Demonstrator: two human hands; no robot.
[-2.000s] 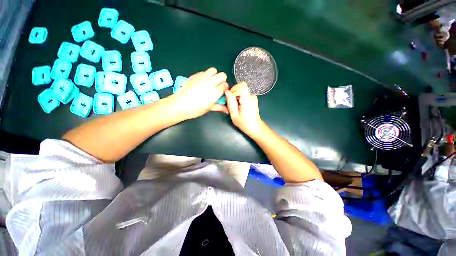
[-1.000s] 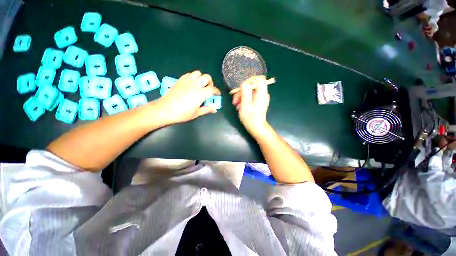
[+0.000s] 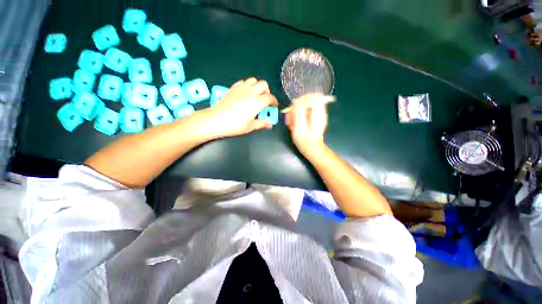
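Note:
My left hand (image 3: 242, 110) holds a turquoise plastic housing (image 3: 268, 115) between thumb and fingers on the green mat; a dark mark shows at its centre. My right hand (image 3: 308, 122) is just to its right, closed around a thin pale stick tool (image 3: 327, 98), whose tip points towards the housing. I cannot tell whether the tip touches it. The round dish (image 3: 308, 74) of tiny grey metal parts lies just beyond my right hand, which covers its near rim. Many loose turquoise housings (image 3: 111, 87) lie at the left, some overlapping.
A small clear zip bag (image 3: 413, 108) lies right of the dish. A black fan with a round wire guard (image 3: 473, 152) stands at the right bench edge, with cables beside it. A long green surface (image 3: 416, 41) runs along the far side. Another person's pale sleeve (image 3: 512, 243) shows at right.
Two seconds ago both hands met over the housing. My right hand has since moved right, and the stick tool shows in it. My left hand still holds the housing. The camera view has shifted.

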